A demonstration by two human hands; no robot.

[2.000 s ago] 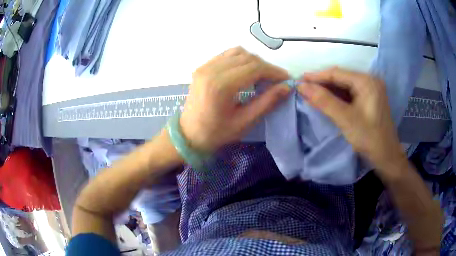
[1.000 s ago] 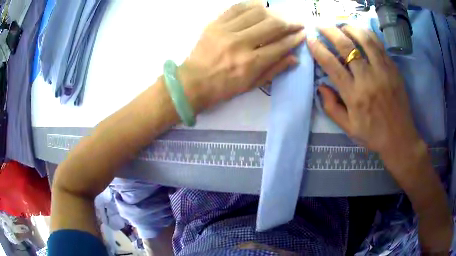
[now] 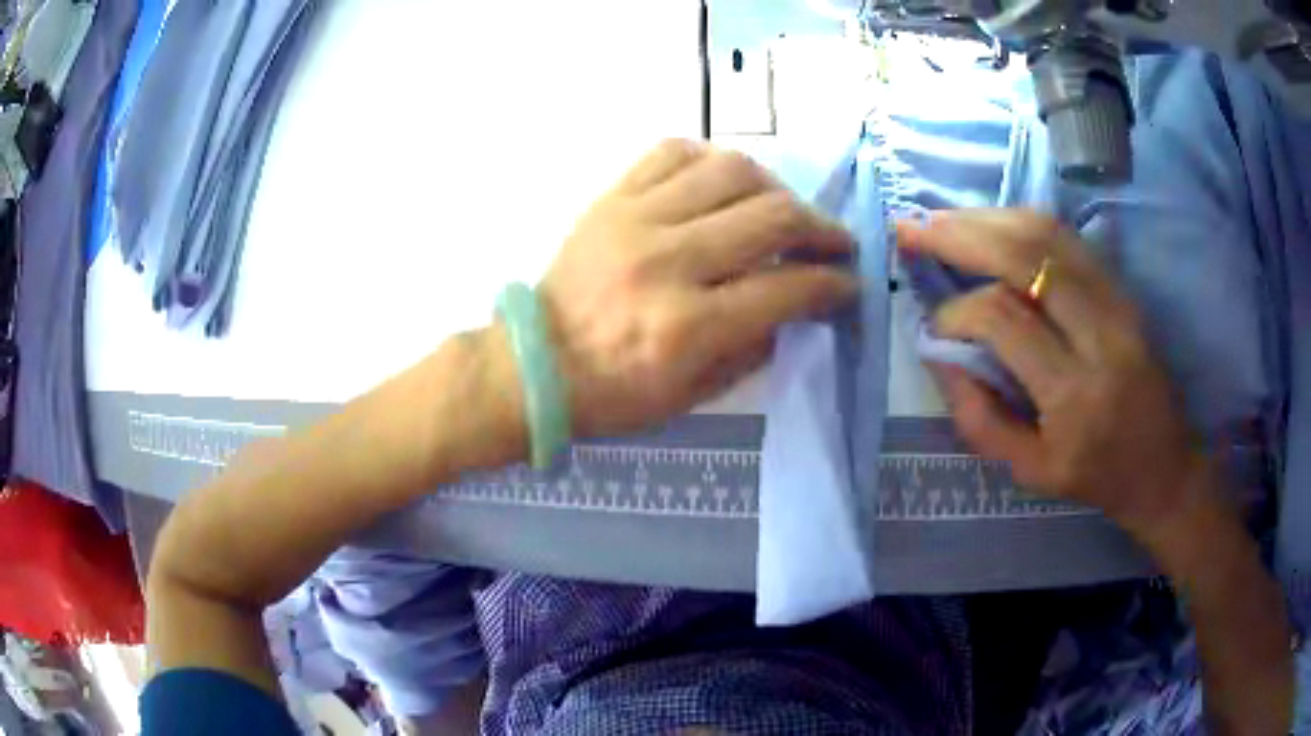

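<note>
A light blue cuff strip (image 3: 817,475) runs from near the needle area down over the table's front edge, its lower end hanging. My left hand (image 3: 690,288), with a green bangle at the wrist, grips the strip between thumb and fingers. My right hand (image 3: 1064,345), with a gold ring, pinches the gathered edge of the sleeve panel (image 3: 1179,245) just right of the strip. The panel spreads behind and right of my right hand. The gathers (image 3: 894,166) show beside the strip. The needle is too bright and blurred to tell.
The sewing machine's grey ribbed cylinder (image 3: 1086,122) hangs at the upper right. A stack of cut strips (image 3: 201,158) lies at the upper left. The table's grey edge (image 3: 661,539) carries a ruler scale. Red material (image 3: 65,568) is at left, and crumpled blue cloth (image 3: 396,626) is below the edge.
Both hands came together at the front edge, moved up to the needle area, and are now drawn back somewhat towards me. The strip, flat a second ago, is now lifted and folded.
</note>
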